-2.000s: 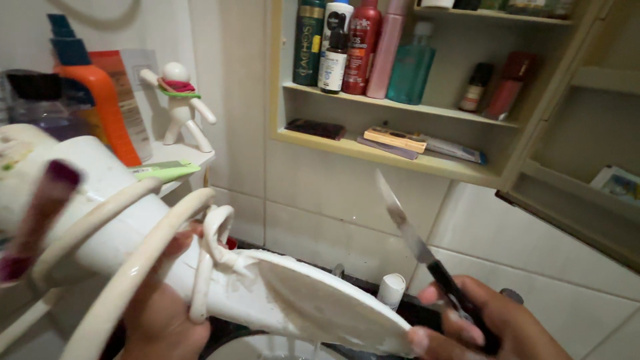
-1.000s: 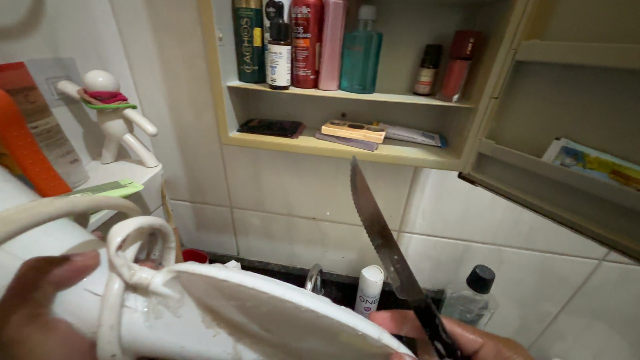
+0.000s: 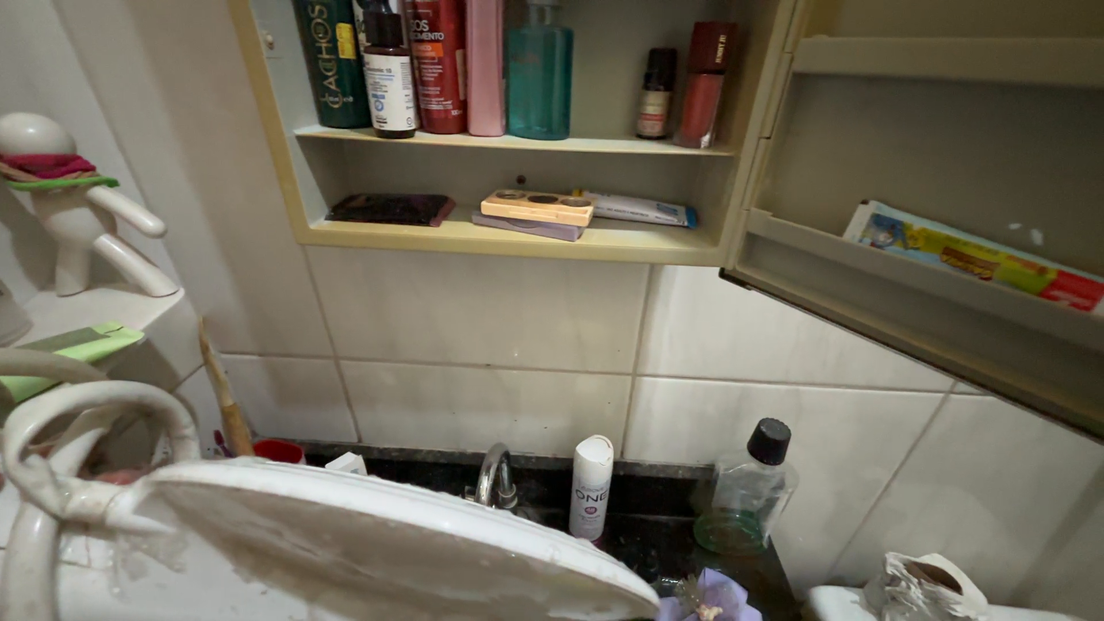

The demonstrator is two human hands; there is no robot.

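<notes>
A large white rounded piece (image 3: 388, 526) with a raised rim and a grimy, greyish inner face fills the lower left of the head view. Joined at its left end is a looped off-white tube (image 3: 99, 401), dirty near the joint. Behind this loop a small patch of skin shows, which seems to be part of my left hand (image 3: 121, 476); its fingers and hold are hidden. My right hand and the knife are out of view.
Above hangs an open cabinet (image 3: 517, 250) with bottles; its door (image 3: 914, 345) juts out at right. A faucet (image 3: 496, 479), white spray can (image 3: 592, 487) and black-capped bottle (image 3: 746, 492) stand on the black counter. A figurine (image 3: 86, 207) is at left, a paper roll (image 3: 927, 586) lower right.
My right hand and the serrated knife, seen near the white piece's right end before, have left the view. My left hand, plain at the lower left earlier, is now mostly hidden.
</notes>
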